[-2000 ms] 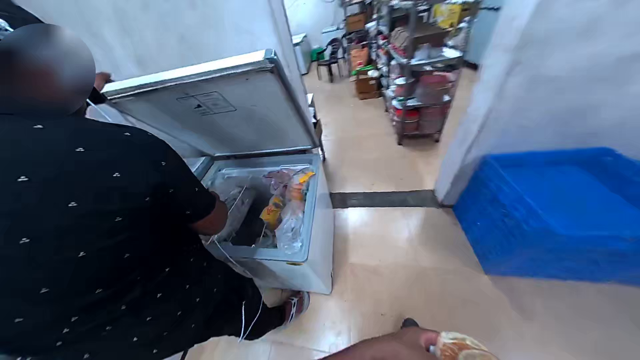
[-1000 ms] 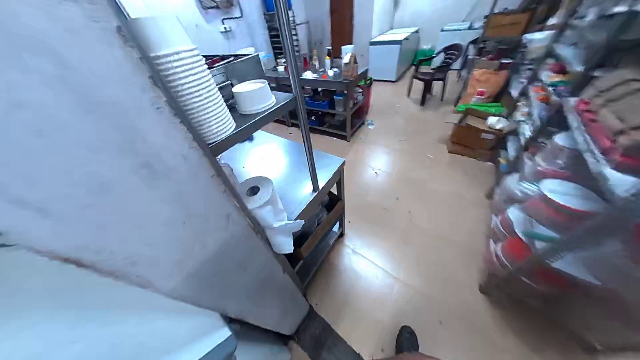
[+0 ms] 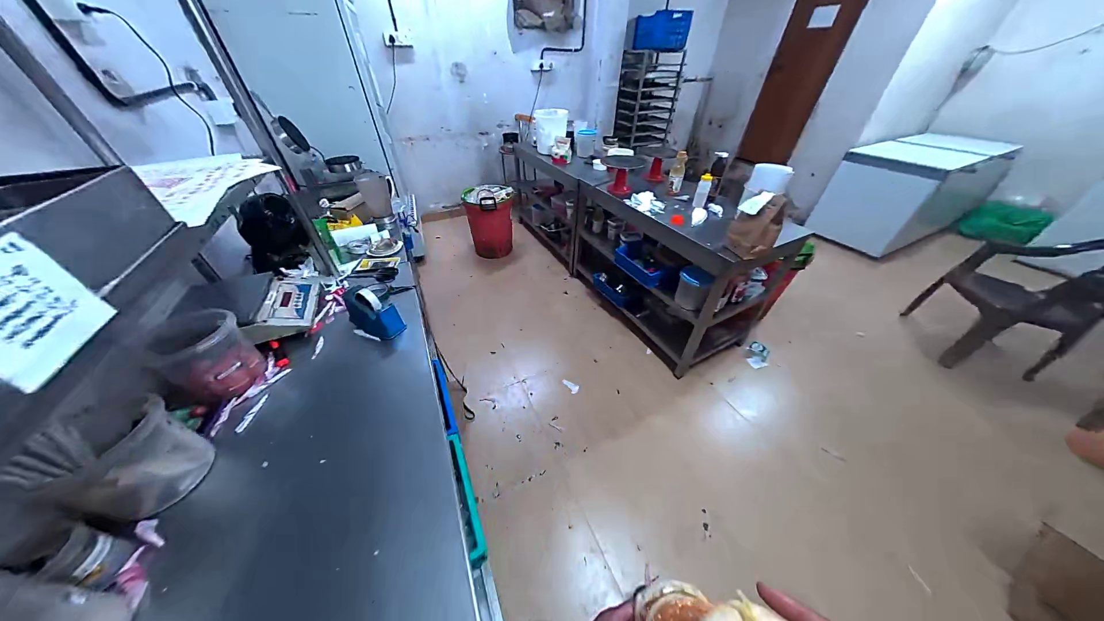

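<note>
At the bottom edge of the head view, a sesame-topped burger bun (image 3: 681,604) with pale filling shows between my two hands. My left hand (image 3: 616,611) grips its left side, with only some fingers in view. Fingers of my right hand (image 3: 789,603) extend at its right side; whether they touch it cannot be told. To the left runs a steel worktable (image 3: 345,483). On it are a digital scale (image 3: 289,304), a blue tape dispenser (image 3: 376,315) and a clear plastic tub (image 3: 207,358) with reddish contents.
Ahead stands a steel table (image 3: 638,207) with bottles and cake turntables. A red bin (image 3: 489,226) is left of it. A dark plastic chair (image 3: 1018,302) and a chest freezer (image 3: 906,190) stand at the right. A cardboard box (image 3: 1061,569) lies at the lower right.
The view has moved from an open freezer and a person beside it, through a passage, to this room. The bun, partly seen in my hand two seconds ago, is now between both hands.
</note>
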